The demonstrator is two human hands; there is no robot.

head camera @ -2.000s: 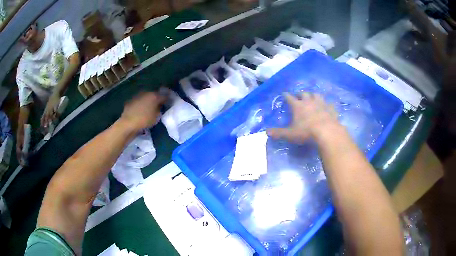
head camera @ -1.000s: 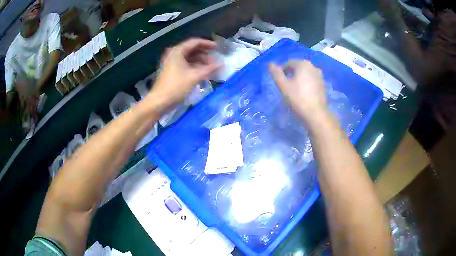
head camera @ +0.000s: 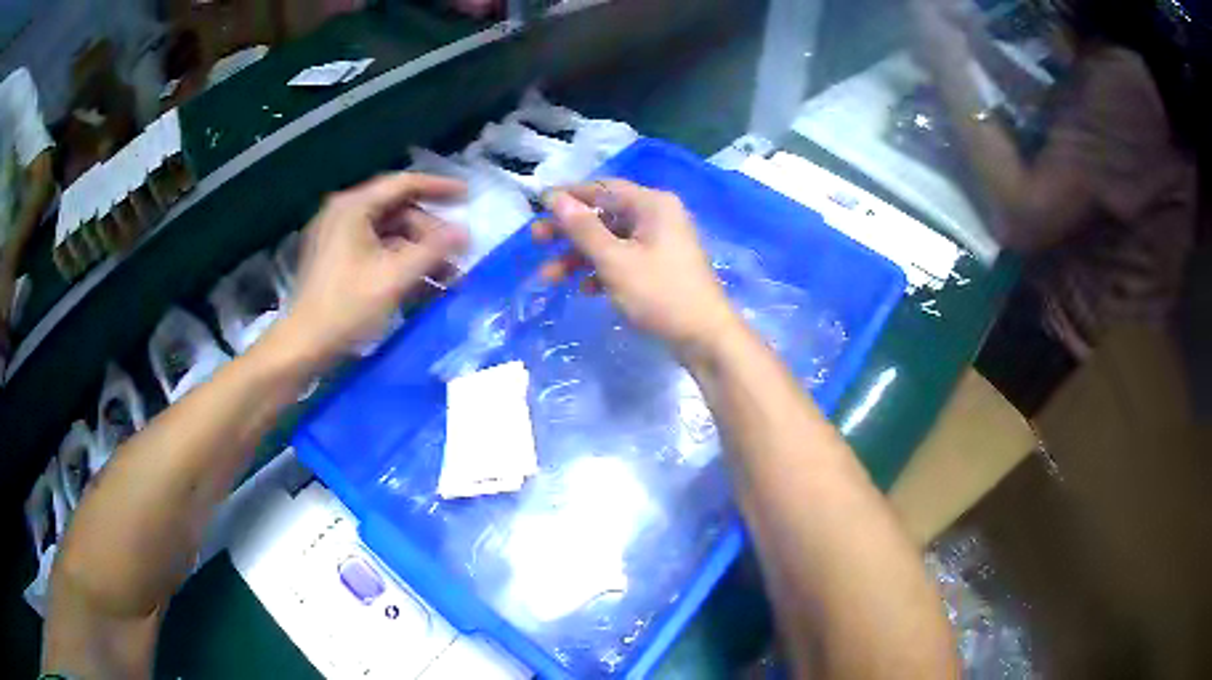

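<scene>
My left hand point(head camera: 379, 253) is at the tote's far left rim, fingers curved, against a white pouch point(head camera: 489, 213); whether it grips the pouch is unclear. My right hand point(head camera: 625, 246) is over the tote's far end, fingertips pinched with a small shiny clear piece point(head camera: 607, 213) at them. The blue tote point(head camera: 445, 600) holds many clear pieces point(head camera: 784, 312), partly hidden by glare, and a small stack of white leaflets point(head camera: 488, 432). More white pouches with dark parts point(head camera: 180, 352) stand in a row along the green belt.
White printed sheets point(head camera: 339, 578) lie under the tote's near left side, others point(head camera: 851, 213) past its far right end. Slim white boxes point(head camera: 126, 186) stand across the belt. A brown carton point(head camera: 964, 458) is at right. A person point(head camera: 1110, 173) is at upper right.
The view has swung right, so the tote sits further left. My left hand has moved along the row to the far pouches. My right hand has risen from the tote's contents and come close to my left.
</scene>
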